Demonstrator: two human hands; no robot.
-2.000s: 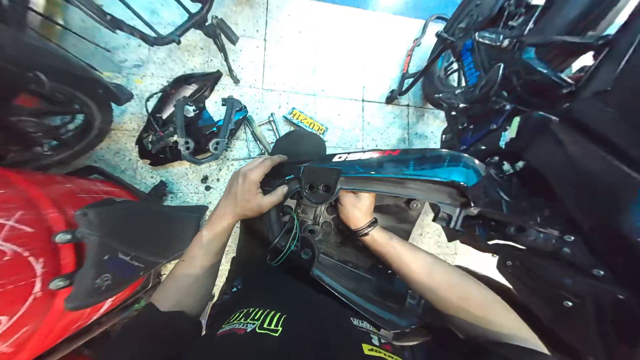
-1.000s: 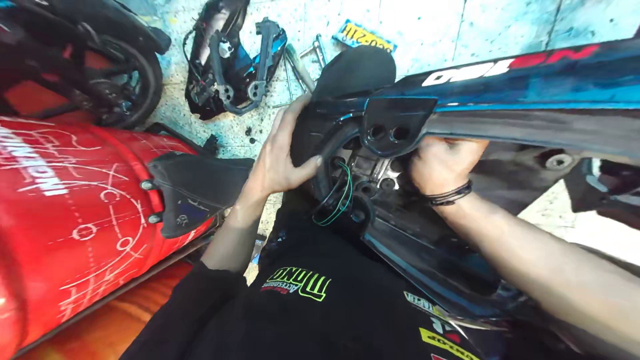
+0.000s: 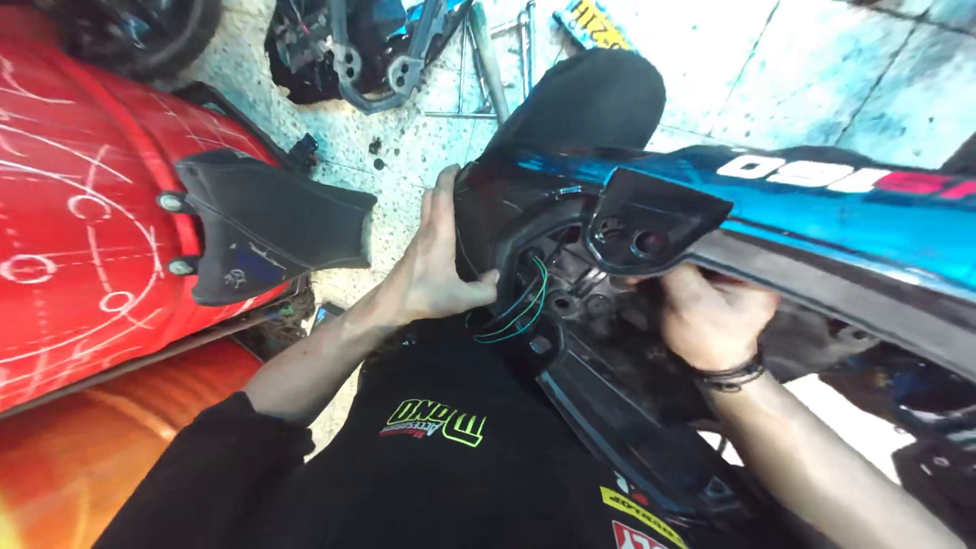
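Observation:
A motorcycle's blue and black tail fairing [image 3: 823,206] runs from the centre to the right edge, with a black rear mudguard [image 3: 587,99] at its near end. My left hand [image 3: 442,259] rests against the left side of the black tail part, thumb and fingers apart around its edge. My right hand [image 3: 713,313] reaches under the lower edge of the fairing, beside a black bracket with holes [image 3: 659,221]; its fingertips are hidden, and what they touch cannot be told. Thin green wires [image 3: 534,305] loop out of the tail opening between the hands.
At the left stand a red drum with white markings [image 3: 69,206] and a black motorcycle seat [image 3: 282,221] beside it. Another black and blue fairing piece [image 3: 358,46] and metal stand-like rods [image 3: 488,69] lie on the tiled floor. A yellow licence plate [image 3: 591,27] lies beyond the mudguard.
The view has come much closer to the tail. My left hand has shifted from the top of the tail part to its side, fingers more spread. My right hand stays beneath the fairing.

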